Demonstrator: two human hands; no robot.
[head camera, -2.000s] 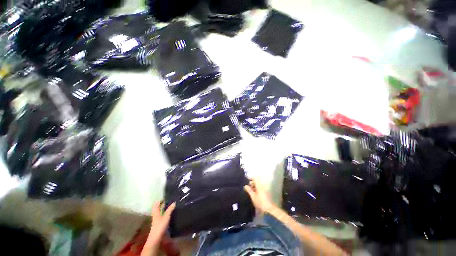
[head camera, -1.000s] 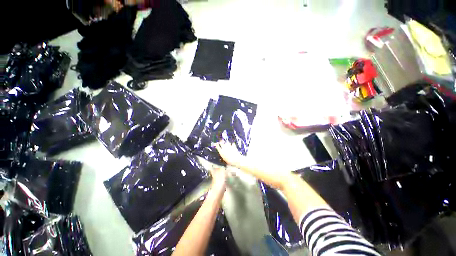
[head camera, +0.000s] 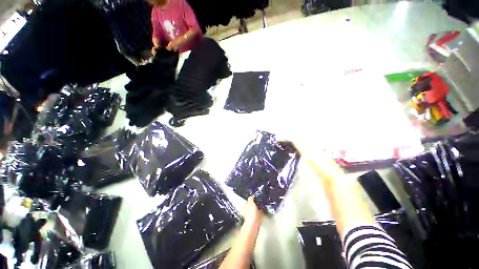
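Observation:
A bagged garment (head camera: 264, 171), black under shiny clear film, is in front of me at the middle of the white table (head camera: 310, 105). My left hand (head camera: 252, 210) grips its near lower edge. My right hand (head camera: 310, 157) is at its upper right side, blurred and washed out by glare; its fingertips and hold on the pack cannot be made out. A larger bagged garment stack (head camera: 186, 220) lies at the near left, with another stack (head camera: 163, 156) behind it.
Heaps of bagged garments lie at far left and right (head camera: 430, 184). A single pack (head camera: 248, 92) lies farther back. A dark rectangle (head camera: 378, 190), white sheets with red edge (head camera: 362, 121) and a coloured cluster (head camera: 431, 97) are at right. A person in pink (head camera: 176, 23) handles unbagged garments (head camera: 197, 73).
The view has shifted, showing the person across the table. My hands, close together at the pack's near edge before, are now apart, at its near edge and right side.

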